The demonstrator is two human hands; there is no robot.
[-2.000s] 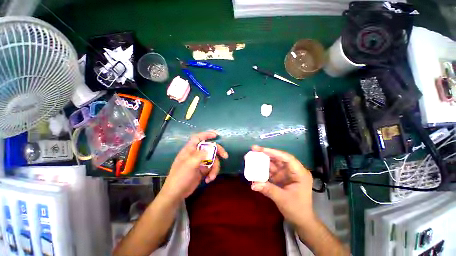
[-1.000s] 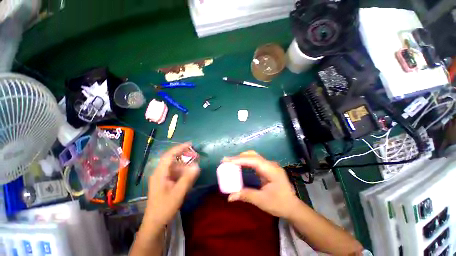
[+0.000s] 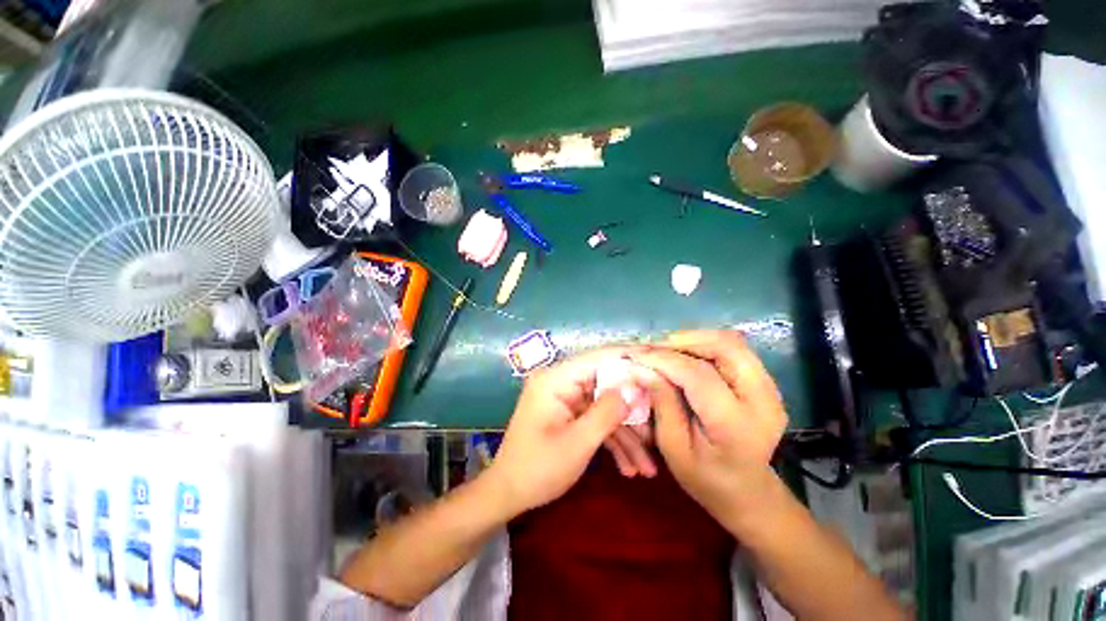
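Note:
My left hand and my right hand are together over the front edge of the green bench. Between them they hold a small pale pink-white watch case, mostly hidden by the fingers. A small rounded-square watch part with a white and purple rim lies on the bench just beyond my left hand. A small white plate lies flat farther back.
Blue cutters, a yellow stick, pink case parts and a black rod lie at left. A fan and multimeter stand beyond. At right are tweezers, a brown cup and black equipment.
The rimmed watch part has left my left hand and lies on the bench. My left hand has moved right to join my right hand at the pale case. The camera view has shifted.

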